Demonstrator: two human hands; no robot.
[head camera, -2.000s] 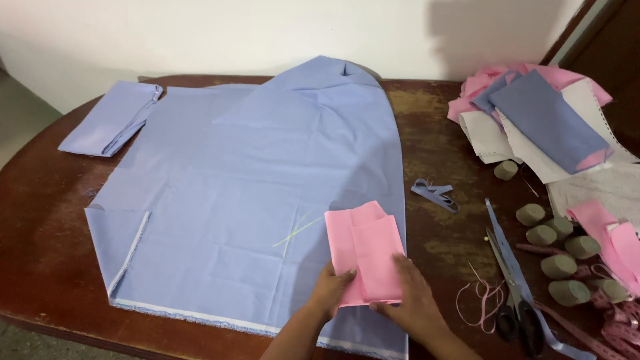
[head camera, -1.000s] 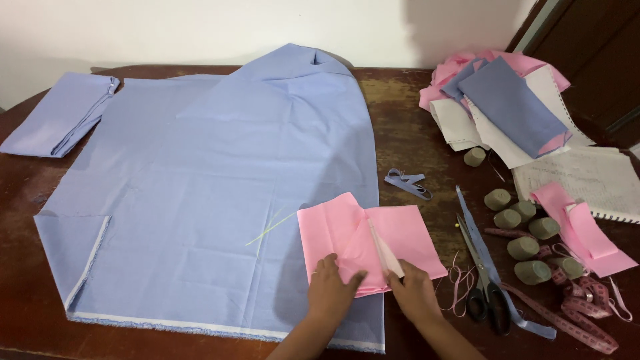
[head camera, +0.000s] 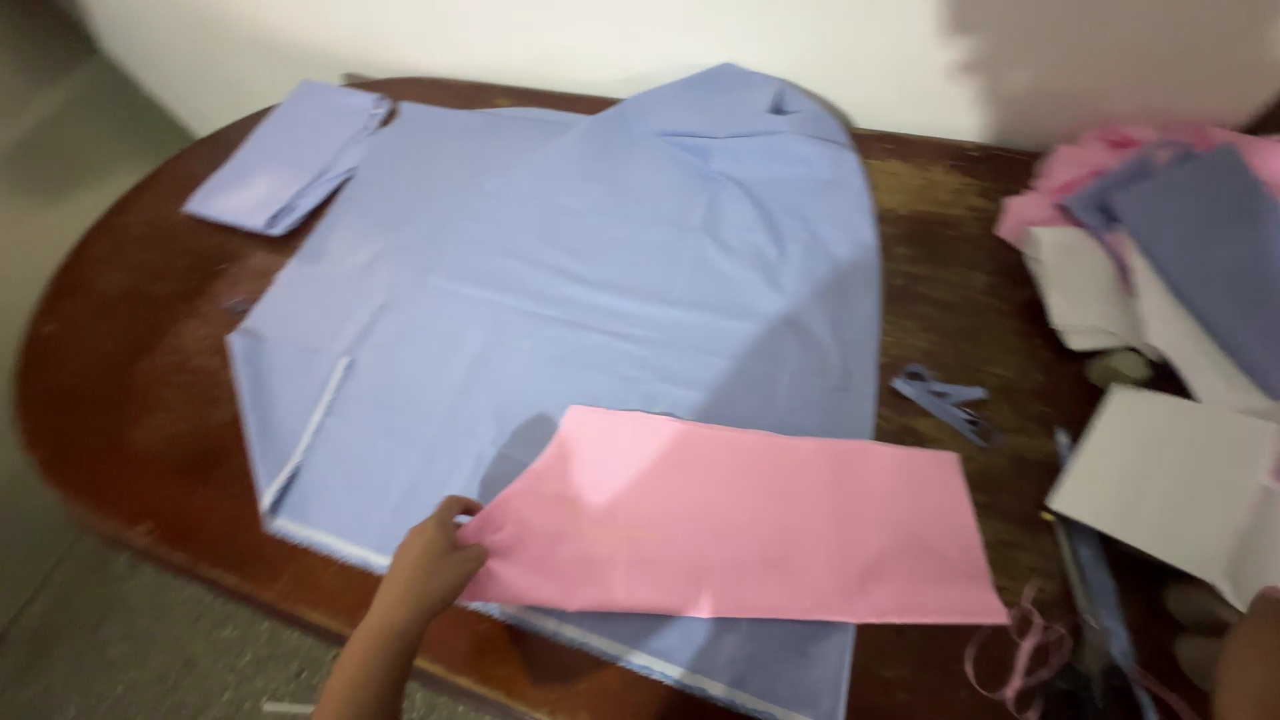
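My left hand (head camera: 435, 560) pinches the left end of a long pink fabric piece (head camera: 740, 520), which lies spread across the lower right of a large blue cloth (head camera: 560, 260). The pink piece reaches past the blue cloth's right edge, over the wood. My right hand (head camera: 1250, 650) is partly cut off at the lower right edge of the view, beside a white sheet of paper or card (head camera: 1170, 480); whether it grips the sheet is unclear. Under and near that sheet, scissors (head camera: 1095, 620) and a blue strip are partly hidden and blurred.
A folded blue cloth (head camera: 290, 160) rests at the table's left. Blue scraps (head camera: 940, 400) and tangled pink strips (head camera: 1025, 650) lie on the wooden table (head camera: 130, 380). Pink, blue and white fabrics or papers (head camera: 1200, 250) are heaped at the right, against a pale wall.
The pink fabric, folded two seconds ago, is now opened out into a long piece. My right hand has left it and moved right. A white sheet now covers part of the things there.
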